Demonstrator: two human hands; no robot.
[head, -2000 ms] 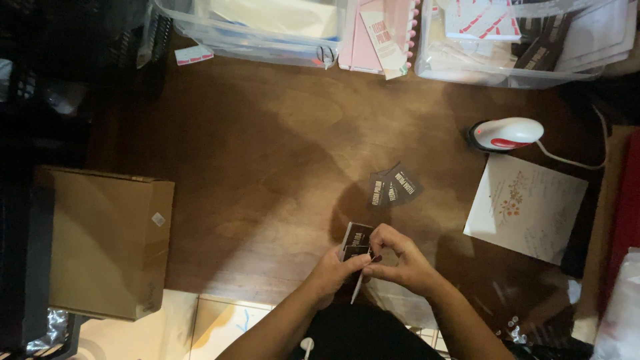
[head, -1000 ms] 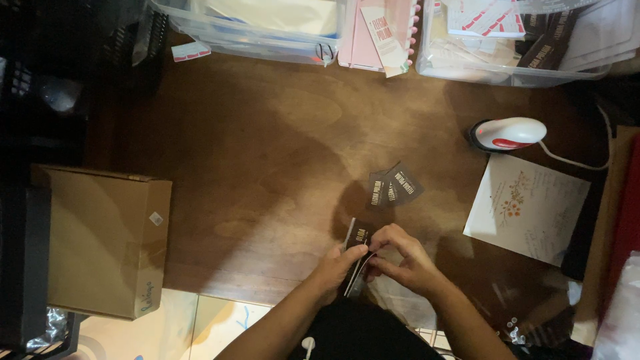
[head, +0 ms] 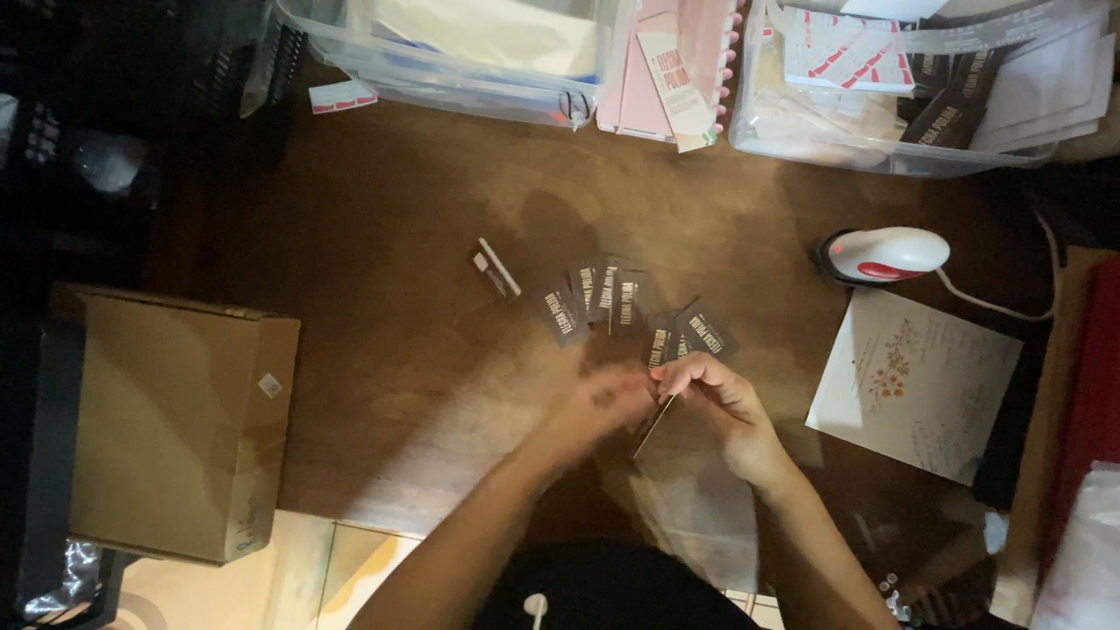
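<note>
Dark printed cards [head: 627, 303] lie in a loose, overlapping group on the brown table, and a second small fan of dark cards [head: 709, 330] lies to the right, just beyond my hands. My right hand [head: 713, 394] pinches a thin item [head: 654, 429], seen edge-on, between thumb and fingers; it looks like a card. My left hand [head: 608, 402] is blurred by motion beside it, and whether it holds anything is unclear. A small dark and white item [head: 497, 269] lies left of the cards. Clear plastic [head: 696, 516] shows below my right hand.
A cardboard box [head: 166, 429] stands at left. Along the far edge are a clear plastic bin [head: 455, 96], a pink disc-bound notebook [head: 634, 87] and another clear bin [head: 875, 159]. At right, a white and red corded handheld device [head: 888, 254] sits above a flower-printed sheet [head: 910, 385].
More dark cards and the small dark and white item now lie on the table left of the earlier fan. My hands held a small stack together before; now the left has moved slightly away from the right.
</note>
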